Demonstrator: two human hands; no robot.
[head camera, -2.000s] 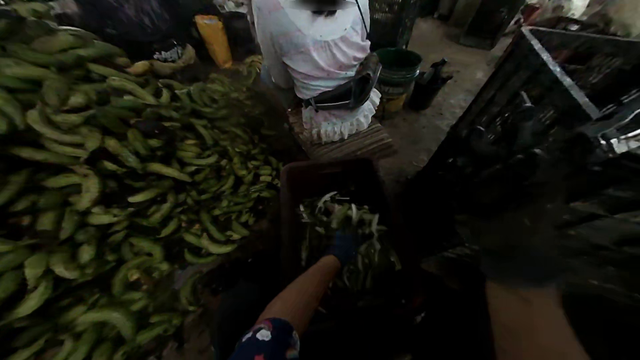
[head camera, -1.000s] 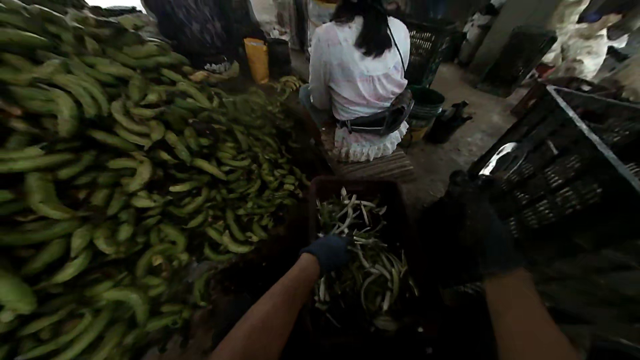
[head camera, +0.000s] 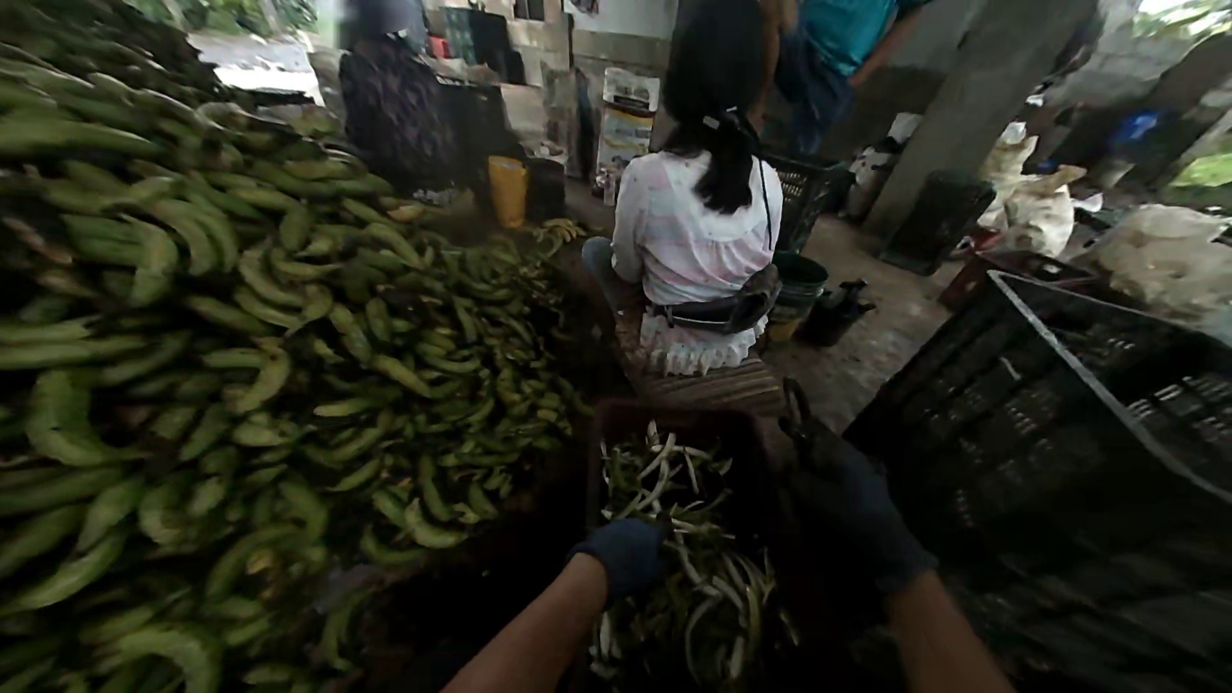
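My left hand (head camera: 624, 556), in a dark blue glove, rests at the left part of a dark red plastic crate (head camera: 679, 412), over green and white peel strips (head camera: 707, 577); its fingertips are hard to make out. My right hand (head camera: 847, 491), in a dark glove, is just right of the crate. A dark, looped thing, perhaps a tool handle, shows at its fingers, too dim to name. To the left lies a large heap of green plantains (head camera: 366, 346).
A person in a white blouse (head camera: 698, 231) sits just beyond the crate, back turned. A tall black slatted crate (head camera: 1020, 423) stands at the right. Farther off are a green bucket (head camera: 799, 274), a yellow container (head camera: 507, 191), pale sacks (head camera: 1039, 212) and other people.
The view has tilted up, showing more of the room. My left hand, deeper among the peel strips two seconds ago, is now at the crate's left part. The right hand stays on the crate's right.
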